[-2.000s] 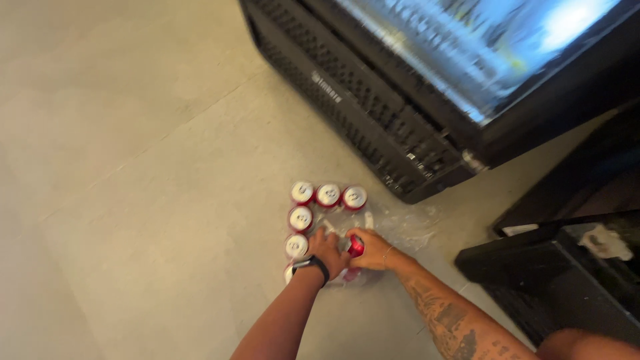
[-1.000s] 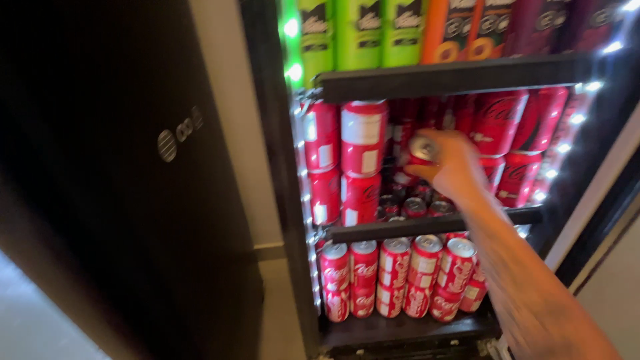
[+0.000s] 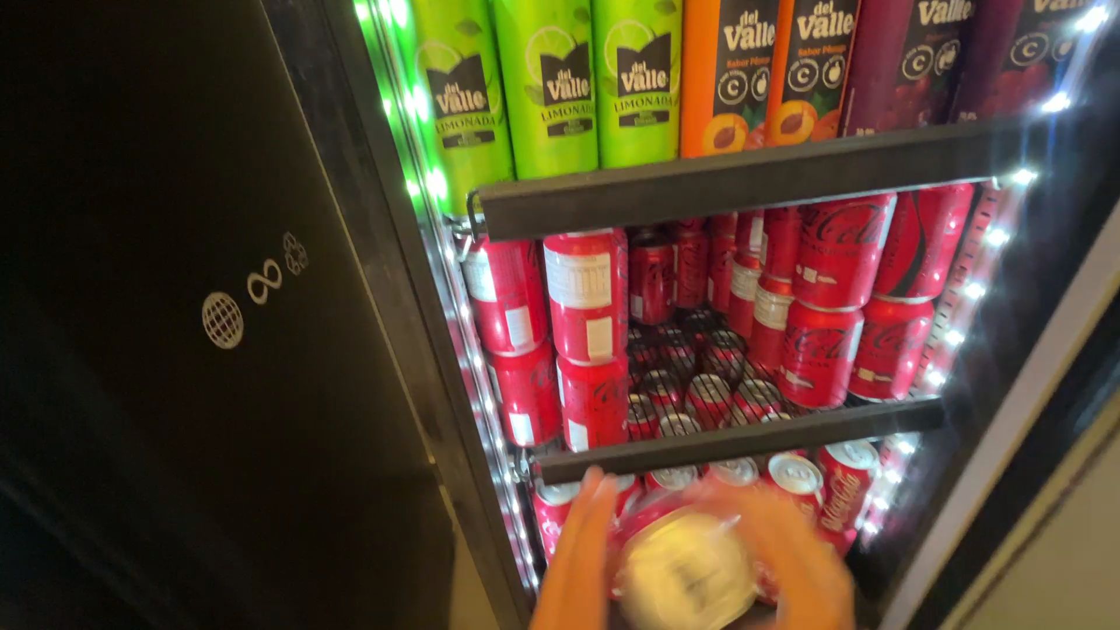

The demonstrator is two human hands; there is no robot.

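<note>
At the bottom of the head view, a blurred red soda can (image 3: 687,569) has its pale round end facing me. My left hand (image 3: 573,556) lies along its left side with fingers extended, and my right hand (image 3: 792,547) curls around its right side; blur hides the exact contact. Both are in front of the fridge's lowest shelf, just below the black front bar of the middle shelf (image 3: 744,451). On that shelf, stacked red Coca-Cola cans (image 3: 586,341) stand at the left and more red cans (image 3: 818,350) at the right, with a gap between them.
Tall green Del Valle cans (image 3: 556,87), orange cans (image 3: 801,79) and purple cans fill the upper shelf. Red cans (image 3: 844,490) stand on the lowest shelf. A black panel (image 3: 175,394) is at the left. Light strips (image 3: 976,289) line the fridge's inner sides.
Two seconds ago both hands were at a pack of cans on the floor. One second ago my right hand held a can at the middle shelf; now both hands are low around a can.
</note>
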